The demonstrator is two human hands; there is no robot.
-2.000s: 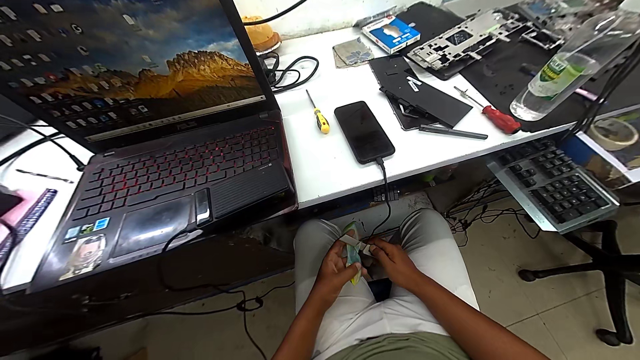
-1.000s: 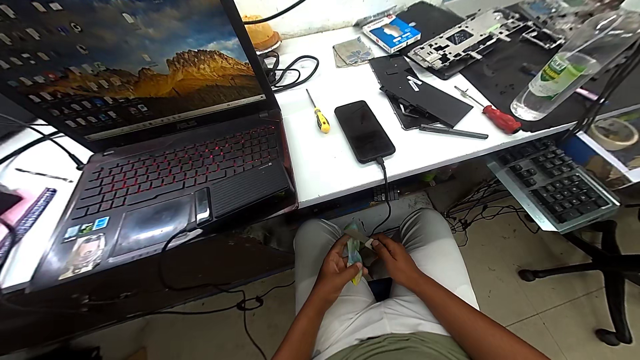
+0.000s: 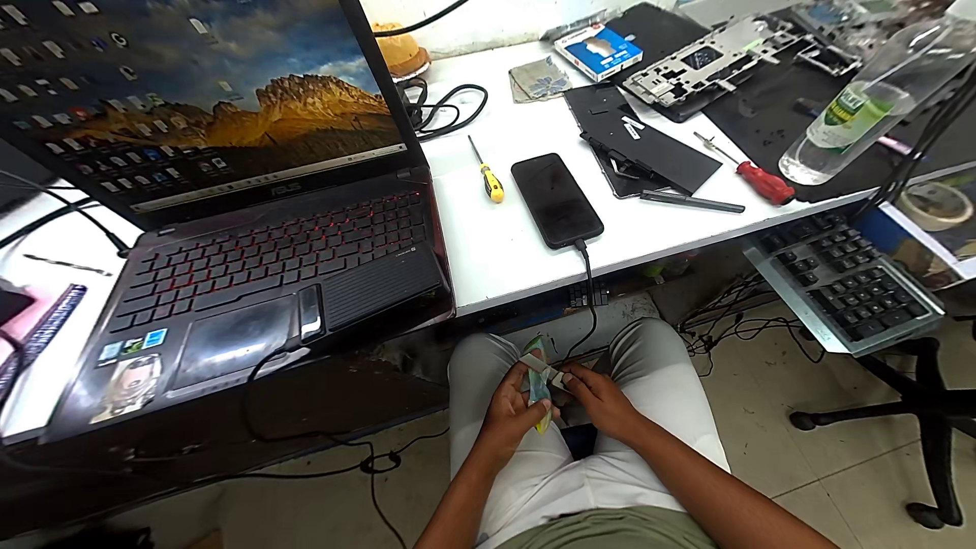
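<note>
Low over my lap, my left hand holds a small green, blue and yellow packet, which stands roughly upright between thumb and fingers. A pale strip crosses the packet's upper part, and my right hand pinches its right end. What the strip is made of cannot be told. On the white desk above the hands lies a black smartphone with a cable plugged into its lower end. A yellow and black screwdriver rests to the phone's left.
An open ASUS laptop fills the left. Right of the phone are black panels, a red-handled screwdriver, a laptop frame, a blue and white box and a plastic bottle. A keyboard juts past the desk edge.
Both hands stay over the lap with small finger movements. The pale strip shows more plainly across the packet now than one second ago.
</note>
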